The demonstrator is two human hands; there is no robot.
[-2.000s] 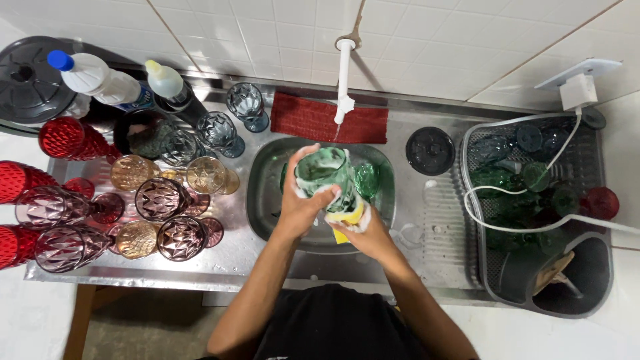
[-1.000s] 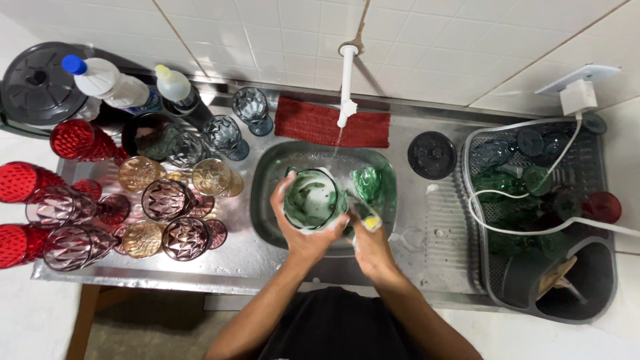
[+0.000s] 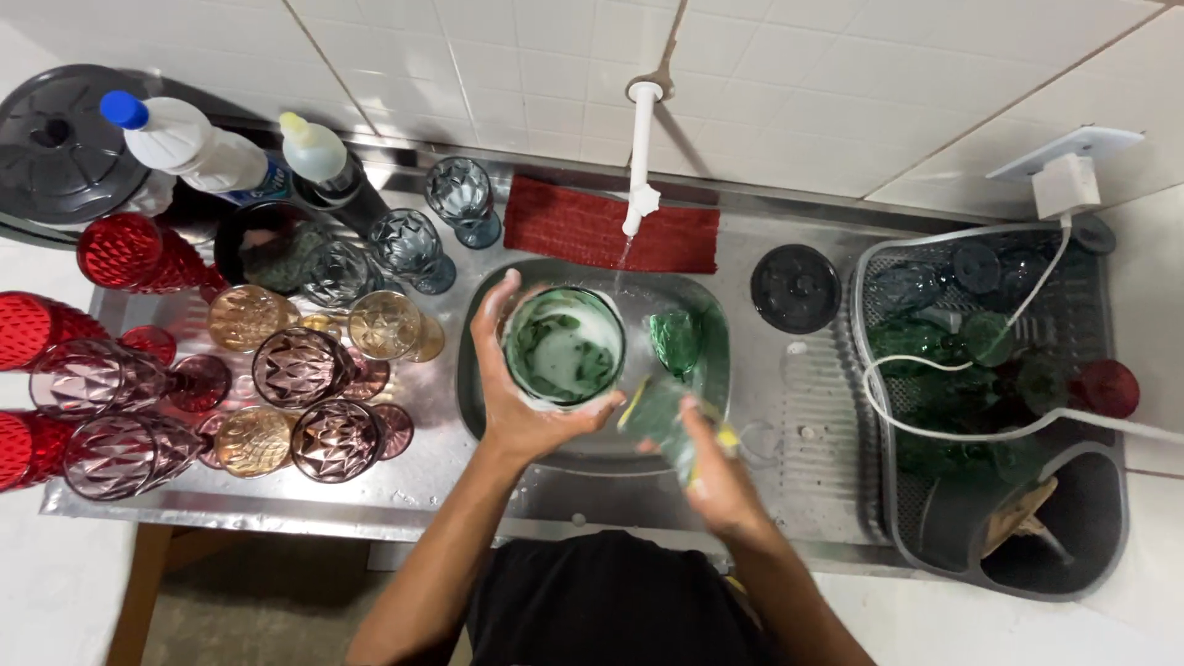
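Observation:
My left hand (image 3: 518, 407) grips a green glass goblet (image 3: 564, 345) over the steel sink basin (image 3: 472, 407); its mouth faces up and white suds coat the inside. To the right of it, my right hand (image 3: 717, 467) holds a green and yellow scouring sponge (image 3: 666, 425), blurred by motion and apart from the goblet. Another green goblet (image 3: 674, 340) lies in the basin behind the sponge. A thin stream of water runs from the white faucet (image 3: 640, 166) at the back of the basin.
Red, purple, amber and blue-grey goblets (image 3: 296, 368) crowd the left counter, with bottles (image 3: 199, 148) behind. A red cloth (image 3: 555, 217) lies behind the basin. Right are a black round lid (image 3: 795, 289) and a grey dish rack (image 3: 893, 518) holding glassware, crossed by a white cable (image 3: 962, 435).
Two seconds ago the sponge was against the goblet; now my right hand holds it apart, to the right. The goblet has turned so that its sudsy inside faces up.

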